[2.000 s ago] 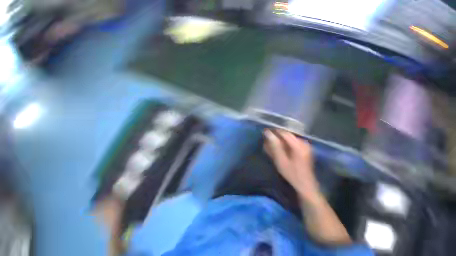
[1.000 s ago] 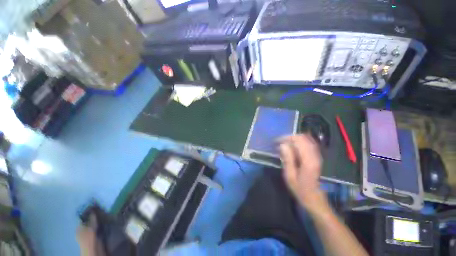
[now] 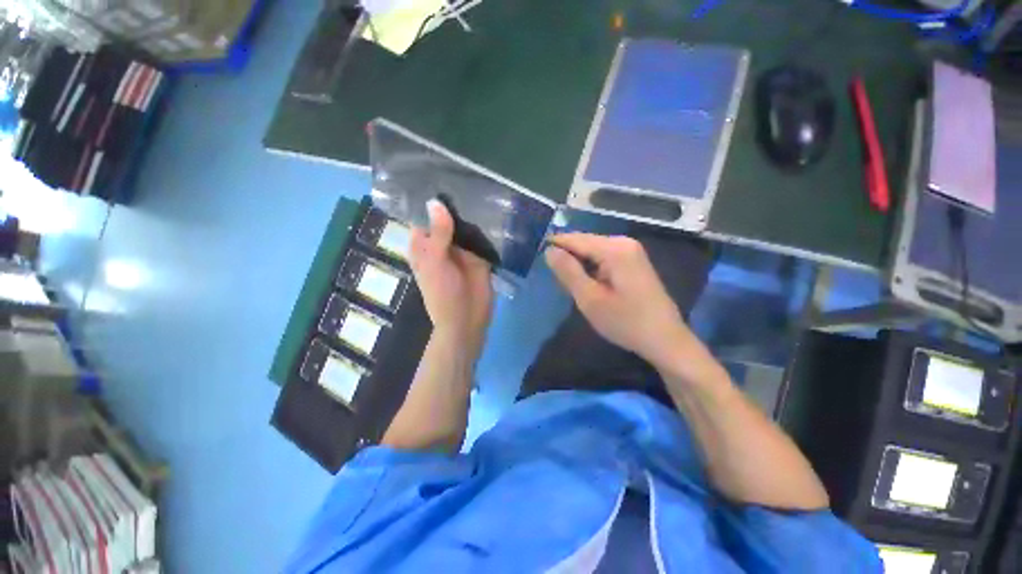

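Observation:
A dark, glossy smartphone (image 3: 465, 196) is held tilted in the air at the bench's front edge, above the left tray's far end. My left hand (image 3: 454, 269) grips it, thumb on its face. My right hand (image 3: 616, 286) is at the phone's right end, thumb and forefinger pinched together by its edge; whether a plug is between them is too small to tell. The blue-violet coupling plate (image 3: 661, 129) on the bench has no phone on it. A mauve phone (image 3: 962, 140) lies on the right coupling plate (image 3: 941, 264), a dark cable at its near end.
Left phone tray (image 3: 303, 420) holds several phones; the right phone tray (image 3: 835, 409) also holds phones. A black mouse (image 3: 795, 116) and red pen (image 3: 871, 146) lie between the plates. Pale paper (image 3: 395, 25) lies at the bench's back left. Cartons (image 3: 185, 25) stand on the floor beyond.
My left hand has risen from beside the left tray to the bench edge with the dark phone. My right hand has moved left from the coupling plate to the phone's end. The view has shifted.

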